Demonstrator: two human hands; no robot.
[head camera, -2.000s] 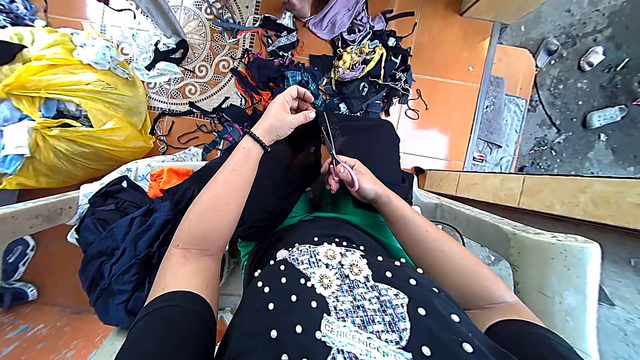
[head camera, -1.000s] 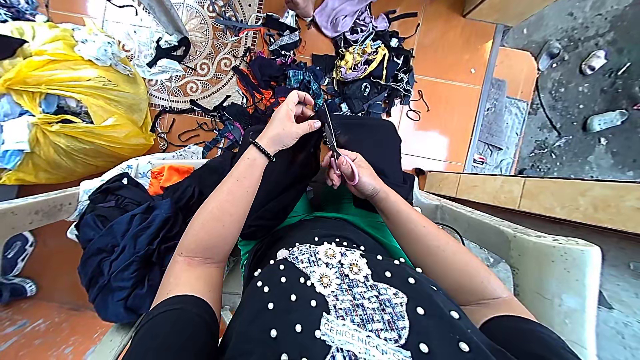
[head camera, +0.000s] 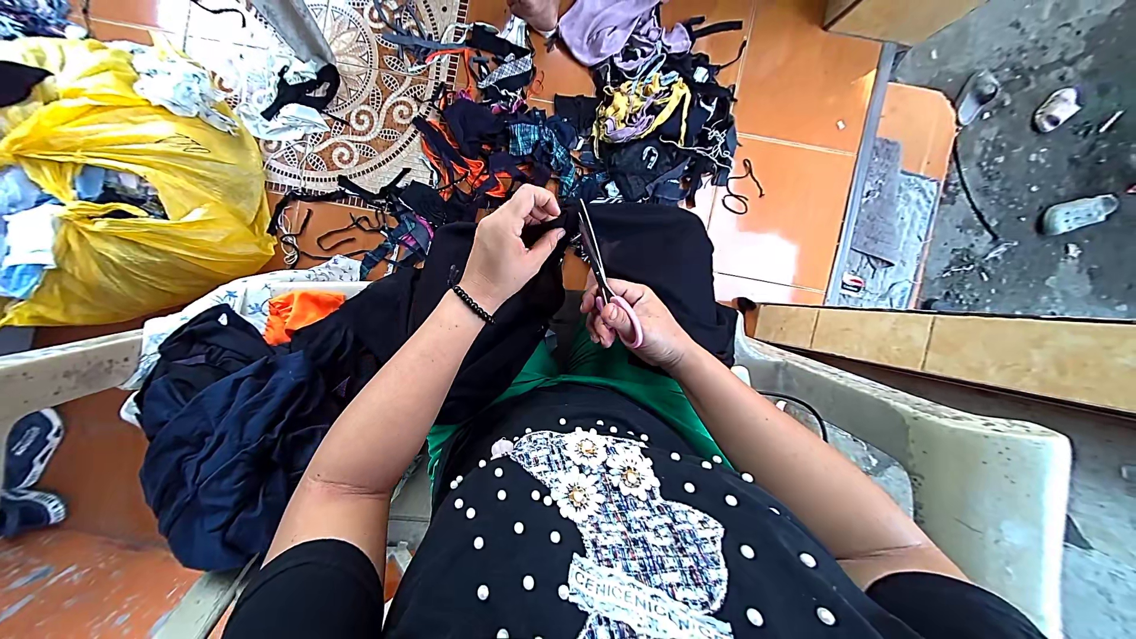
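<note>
Black fabric (head camera: 648, 257) lies across my lap over green trousers. My left hand (head camera: 515, 240) pinches an edge of this fabric between thumb and fingers, above my left knee. In my right hand (head camera: 639, 324) is a pair of scissors (head camera: 593, 253) with pink handles; the blades point away from me, close beside the left fingertips and against the fabric edge. Whether the blades are closed fully is hard to tell. At my left side, dark blue and black cloth (head camera: 235, 444) is heaped by an orange piece (head camera: 304, 315).
Fabric scraps and strips (head camera: 497, 146) cover the tiled floor ahead. A yellow plastic bag (head camera: 177, 204) of cloth stands at the left. Pale plastic chair arms (head camera: 958, 435) flank me. Another person's hand (head camera: 535, 12) shows at the top. Slippers (head camera: 1078, 214) lie beyond a tiled ledge (head camera: 1003, 351).
Both hands have stayed near the same fabric edge, with small shifts of the left fingers and the scissors. The heap and the bag look unchanged.
</note>
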